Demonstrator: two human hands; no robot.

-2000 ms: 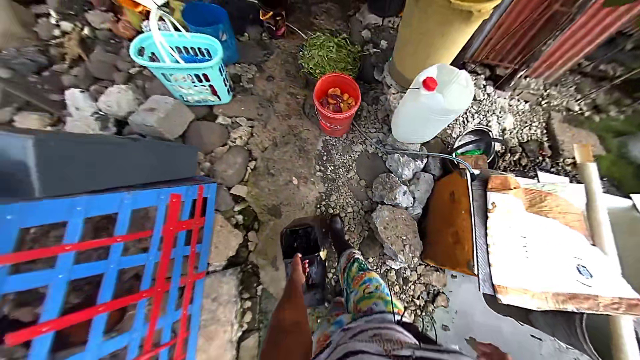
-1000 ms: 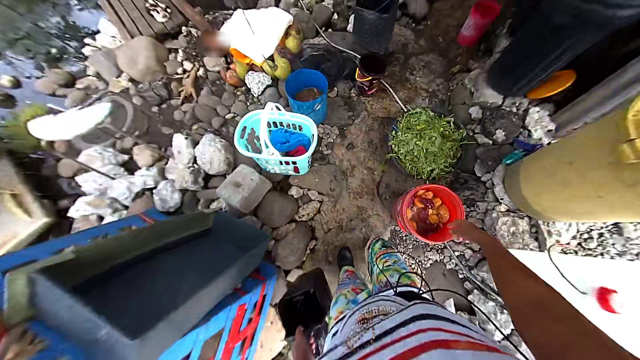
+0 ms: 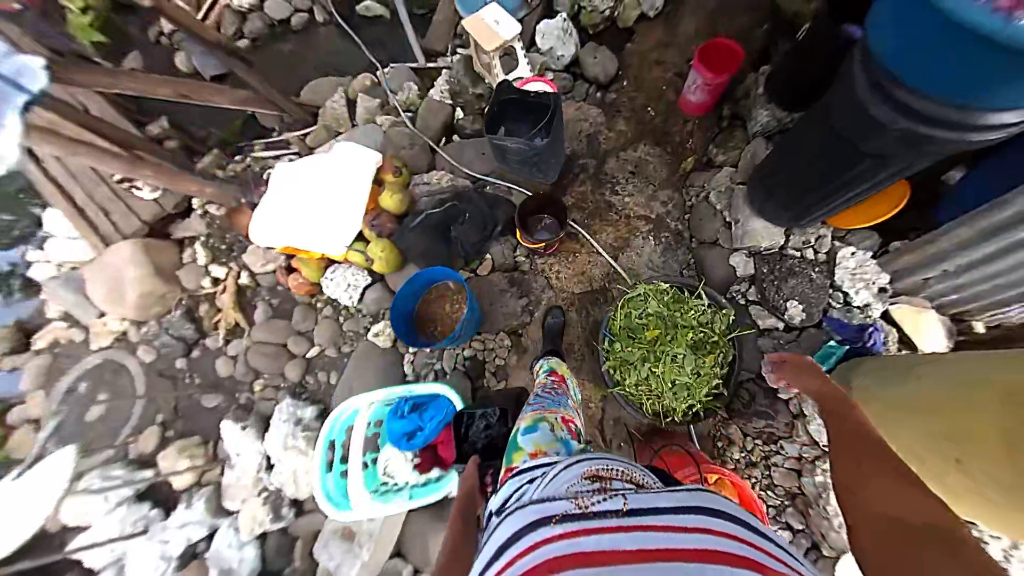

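My left hand [image 3: 474, 482] is low in view, beside the turquoise laundry basket [image 3: 340, 448], against a black container [image 3: 482, 434] that it seems to hold; my fingers are mostly hidden. My right hand [image 3: 792, 374] is empty, just right of a dark round tub [image 3: 606, 376] heaped with cut green leaves [image 3: 670, 352], not touching it. Behind the tub's near edge, partly under my striped shirt, is a red bucket [image 3: 752, 496] with orange pieces in it. Blue and dark red cloths [image 3: 422, 422] lie in the basket. A blue bucket [image 3: 406, 308] of brownish contents stands beyond it.
A black square container [image 3: 528, 156] and a small dark bucket [image 3: 541, 228] stand ahead, with a pale hose [image 3: 602, 250] across the path. Yellow-green fruits [image 3: 386, 256] lie by a white sheet [image 3: 312, 200]. Large barrels [image 3: 840, 144] flank the right; loose rocks [image 3: 272, 358] cover the left.
The view has moved forward along the path. The red bucket, ahead of me before, is now close against my body. My right hand, earlier near that bucket, is now beside the leaf tub.
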